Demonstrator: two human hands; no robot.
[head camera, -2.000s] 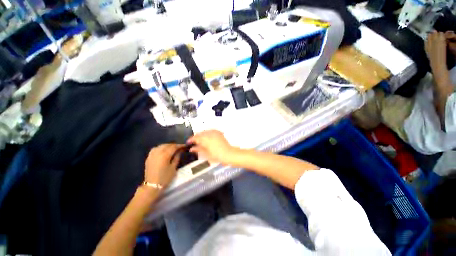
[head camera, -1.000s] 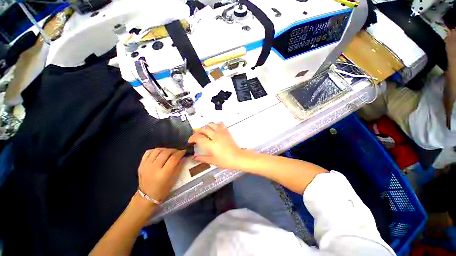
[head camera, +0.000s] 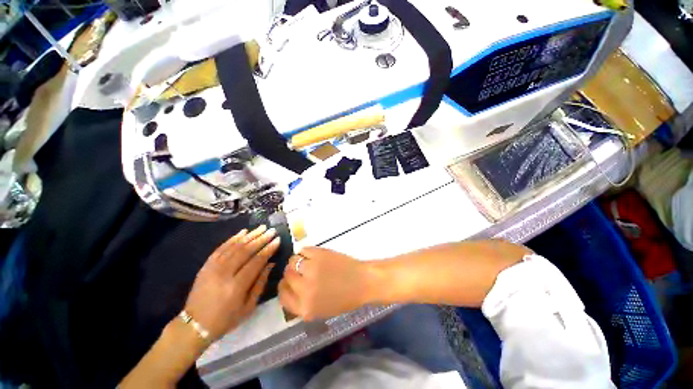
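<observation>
A large black garment panel (head camera: 91, 258) lies left of the needle area and hangs over the table's front edge. My left hand (head camera: 234, 283) rests flat on the cloth, fingers spread a little, just in front of the presser foot (head camera: 267, 201). My right hand (head camera: 323, 283) is curled with fingertips together at the cloth's right edge, beside my left fingertips; the fingers hide what they pinch. The white sewing machine head (head camera: 304, 83) stands behind both hands. Two small black labels (head camera: 397, 154) and a black cross-shaped scrap (head camera: 343, 174) lie flat on the bed.
A phone in a clear pouch (head camera: 524, 169) lies right of the labels. A brown card (head camera: 631, 95) is at the far right. Black strips (head camera: 254, 114) drape over the machine head. A blue crate (head camera: 623, 304) stands below the table, right. A neighbour's white sleeve (head camera: 684, 213) shows at the right edge.
The view has come closer to the machine. My left hand has moved forward, flatter on the cloth near the presser foot. My right hand has curled closed at the cloth's edge.
</observation>
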